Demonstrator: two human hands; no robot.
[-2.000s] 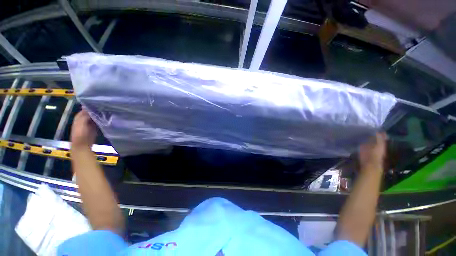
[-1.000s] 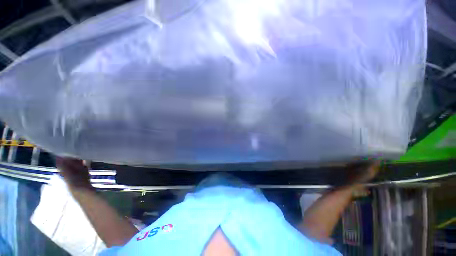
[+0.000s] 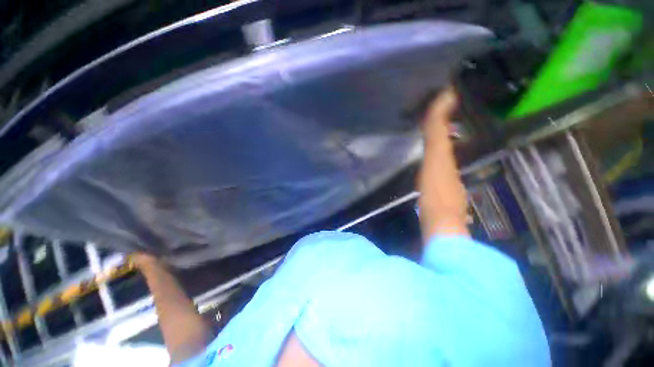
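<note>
The television set in its translucent, wrinkled protective bag (image 3: 251, 154) spans the view from the left edge to the upper right. It is tilted and blurred. My left hand (image 3: 145, 259) is at the bag's lower left edge, its fingers partly hidden by the bag. My right hand (image 3: 442, 106) is at the bag's right end, gripping its edge. The blur hides how the fingers are set.
A bright green television screen (image 3: 579, 54) is at the upper right. The conveyor line with a yellow roller strip (image 3: 68, 292) runs at the lower left. A parts tray (image 3: 566, 208) with long whitish pieces is at the right. A blurred white bundle (image 3: 118, 356) is at the lower left.
The bag now covers the set much further down than two seconds ago. The view has turned, so the set slants up to the right. My right hand has moved up along the bag's right end.
</note>
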